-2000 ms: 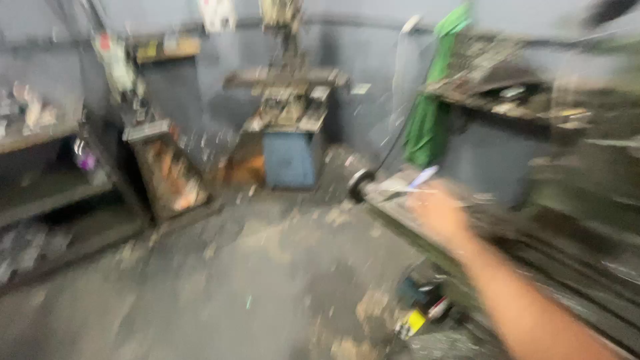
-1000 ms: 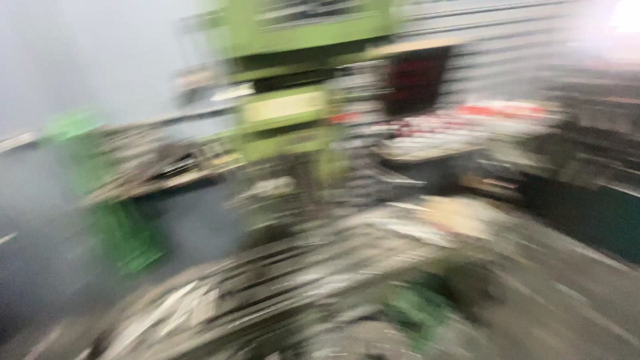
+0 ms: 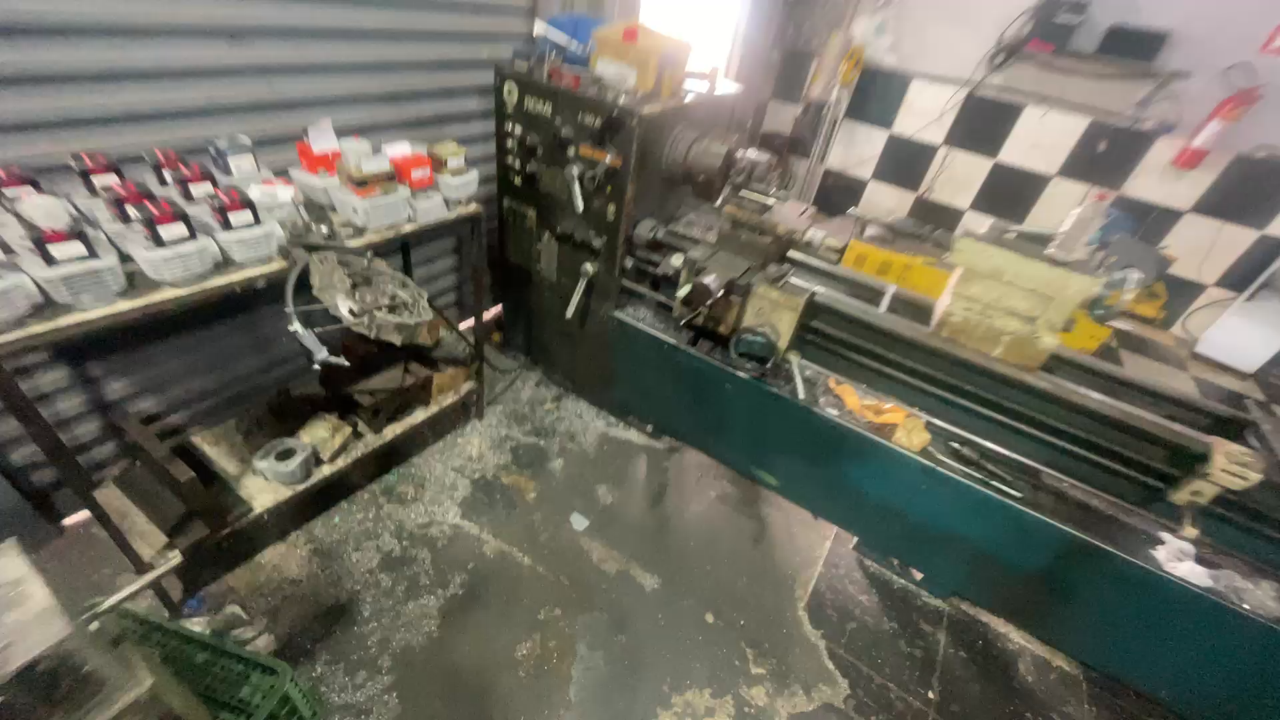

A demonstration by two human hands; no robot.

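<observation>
Neither my left hand nor my right hand shows in the head view now. A large metal lathe (image 3: 730,440) with a dark green base runs from the middle to the right edge. Its dark headstock (image 3: 560,220) carries levers and knobs. Along the bed lie an orange cloth or glove (image 3: 880,412), some metal rods and a white crumpled rag (image 3: 1180,560). A yellowish cloth or paper (image 3: 1015,300) drapes over the bed's rear side. At the left, several pale plastic baskets (image 3: 180,258) holding red and black parts stand on a metal-framed bench (image 3: 140,298).
A cast metal housing (image 3: 370,295) hangs or rests by the bench's right end. The lower shelf bears a round grey metal part (image 3: 284,461). Metal chips (image 3: 420,500) litter the floor. A green plastic crate (image 3: 215,670) is at lower left; a fire extinguisher (image 3: 1215,128) hangs on the wall.
The view has swung far to the right. An arm and hand with a whitish-blue item, seen two seconds ago over a machine table, are out of sight now.
</observation>
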